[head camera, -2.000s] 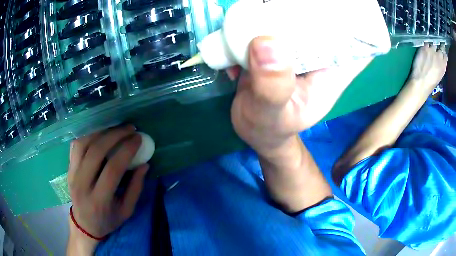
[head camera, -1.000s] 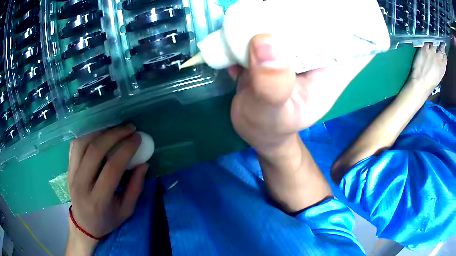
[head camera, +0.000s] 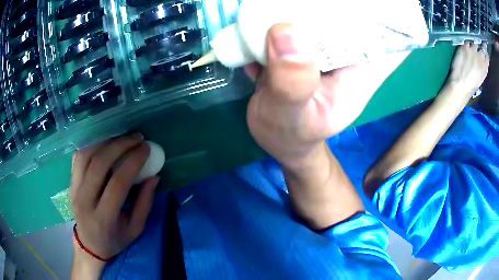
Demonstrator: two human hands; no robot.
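Note:
My right hand [head camera: 295, 104] is closed around a white glue bottle [head camera: 339, 33], held on its side. Its pale yellow nozzle [head camera: 204, 59] points left, with the tip at the black round part [head camera: 174, 63] at the near end of a row. I cannot tell whether the tip touches it. Several black round parts stand on edge in rows in the clear blister tray [head camera: 123, 54]. My left hand [head camera: 106, 191], with a red string bracelet, holds a white pad [head camera: 151, 162] between its fingers, near the tray's front edge. The bottle hides part of the tray.
The green bench top [head camera: 202, 145] shows in front of the tray. Another person's forearm and hand [head camera: 468, 68] lie at the right, by a second tray [head camera: 462, 22] of black parts. That person's blue sleeve [head camera: 437, 197] is close to my right arm. Grey floor shows at lower left.
The view has shifted slightly, and both hands and the tray appear a little further left. The bottle, nozzle and pad are held as before, with the nozzle at the same black part.

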